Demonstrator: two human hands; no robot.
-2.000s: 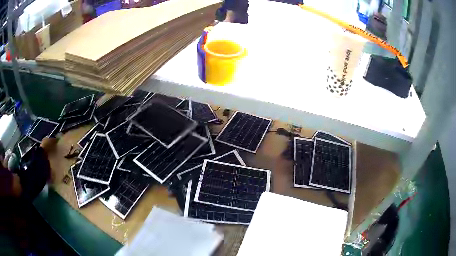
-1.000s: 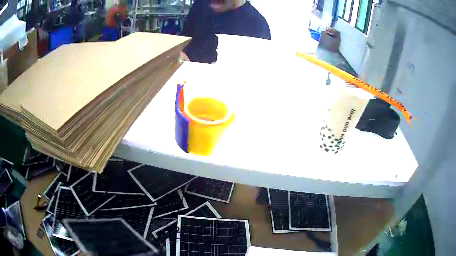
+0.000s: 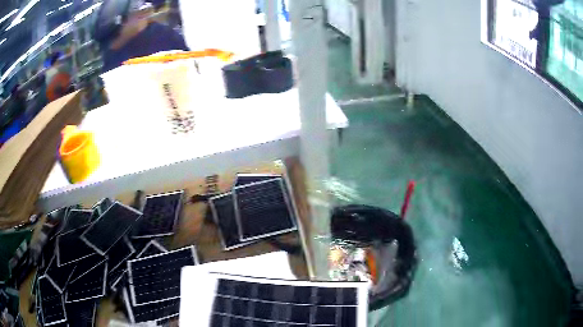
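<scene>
A solar panel (image 3: 284, 305) with a white border shows large at the bottom centre, cut off by the picture's edge. It lies over or just above a bright white sleeve stack (image 3: 240, 268). More black panels (image 3: 112, 227) are heaped on the cardboard sheet (image 3: 201, 246) to the left. A few overlapping panels (image 3: 265, 207) lie near the pale post. Neither of my hands is in the picture, so what holds the near panel, if anything, is hidden.
A white shelf (image 3: 243, 128) holds a yellow cup (image 3: 80, 155), drink cup (image 3: 179, 105), orange strap (image 3: 179, 56), black case (image 3: 259, 75) and thick cardboard stack (image 3: 32, 153). A pale post (image 3: 313, 128) stands by a black-lined bin (image 3: 399, 262). A person (image 3: 144, 38) is behind the shelf.
The view has swung right, bringing the bin, green floor and wall into sight. A panel now shows large over the white stack. The blurred panel earlier above the heap is no longer seen there.
</scene>
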